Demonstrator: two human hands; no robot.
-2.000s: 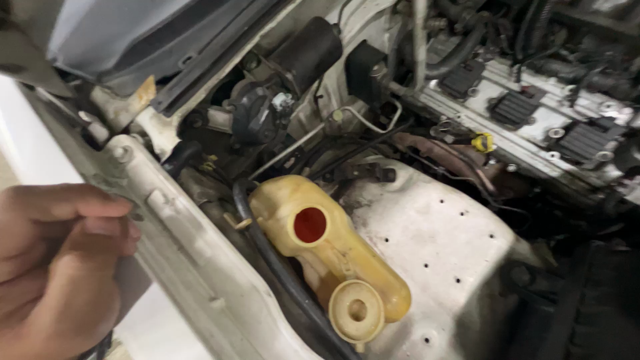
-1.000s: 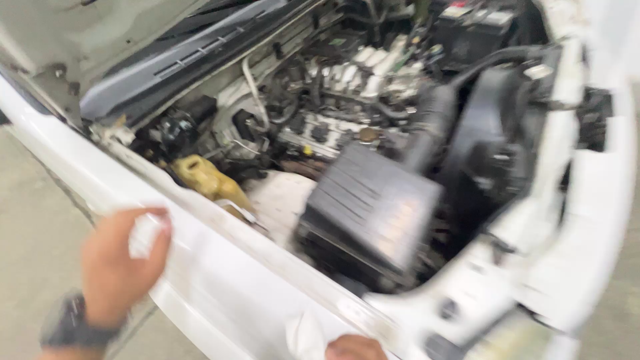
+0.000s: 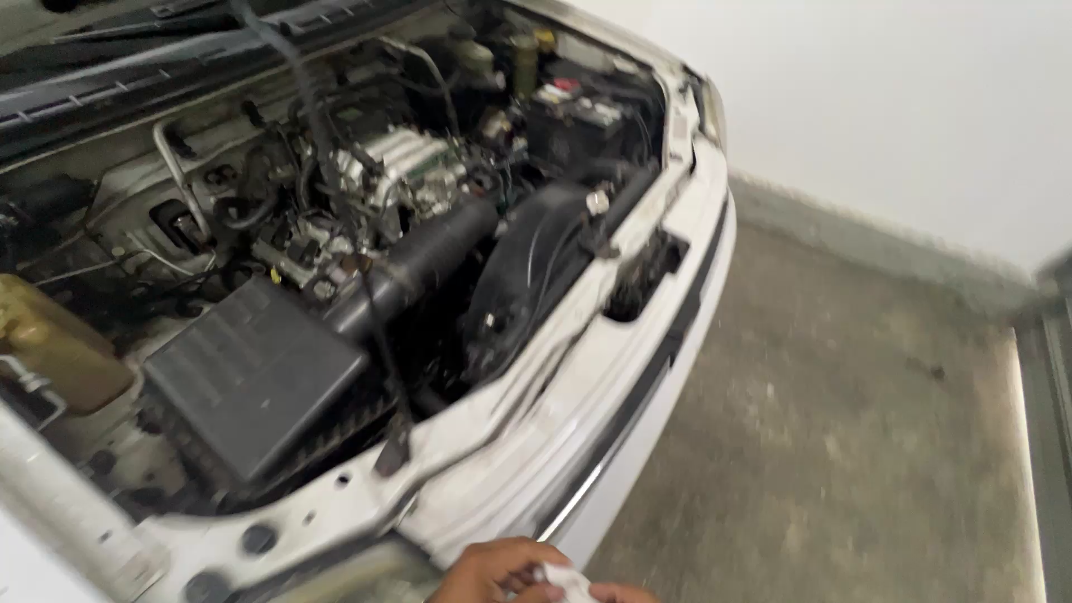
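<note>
At the bottom of the head view, my left hand (image 3: 502, 572) is closed on a crumpled white cloth or tissue (image 3: 565, 584). Only the fingertips of my right hand (image 3: 621, 594) show, at the right side of the same white piece; their grip is mostly cut off by the frame edge. Both hands are in front of the white car's front end, near the headlight (image 3: 368, 578). Beyond them lies the engine bay, with a black air filter box (image 3: 255, 377), a black intake duct (image 3: 419, 268) and a yellowed plastic reservoir (image 3: 63, 352) at the far left.
A thin dark hood prop rod (image 3: 381, 343) crosses the bay down to the front panel. The battery (image 3: 578, 126) sits at the far corner. A white front body edge (image 3: 536, 444) runs beside the concrete floor (image 3: 821, 435), with a white wall (image 3: 888, 109) behind.
The view has swung right toward the car's front. My left hand, apart from the white piece a second ago, is now at it, close to my right hand.
</note>
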